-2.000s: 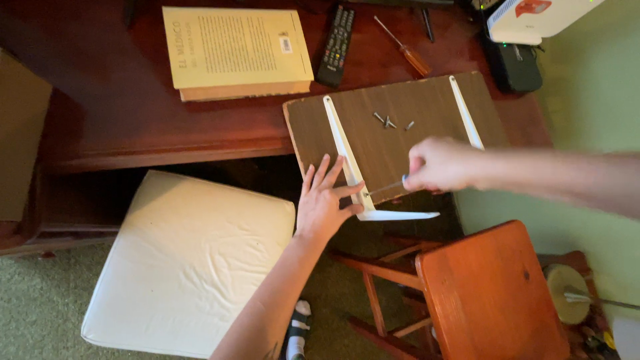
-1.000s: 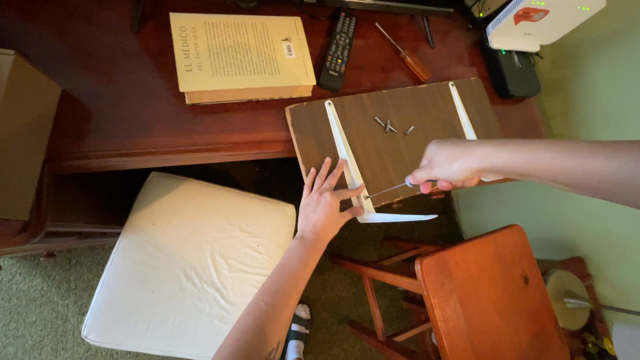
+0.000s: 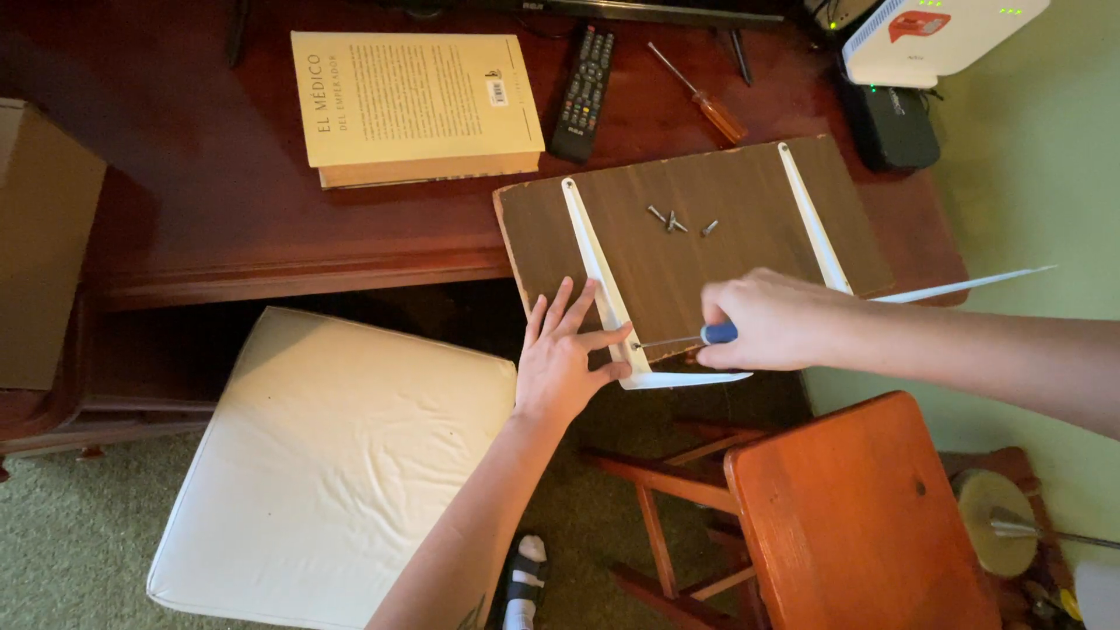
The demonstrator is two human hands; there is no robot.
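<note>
A brown wooden board (image 3: 726,236) lies on the desk, its near edge jutting past the desk edge. Two white metal shelf brackets lie across it, a left one (image 3: 595,254) and a right one (image 3: 814,219). My left hand (image 3: 560,359) presses on the left bracket near its bend, thumb and index finger spread around a screw (image 3: 636,346). In my right hand (image 3: 761,319) is a screwdriver with a blue handle (image 3: 719,333); its tip meets that screw. Several loose screws (image 3: 672,220) rest on the board between the brackets.
Behind the board, the desk (image 3: 201,219) holds a thick book (image 3: 420,101), a remote control (image 3: 584,94), an orange-handled screwdriver (image 3: 700,94) and a white router (image 3: 936,39). A white cushioned seat (image 3: 341,472) stands below left, an orange-brown wooden stool (image 3: 857,516) below right, a cardboard box (image 3: 44,245) far left.
My right hand has shifted slightly around the screwdriver handle, with the tip staying at the same screw. My left hand stays on the left bracket.
</note>
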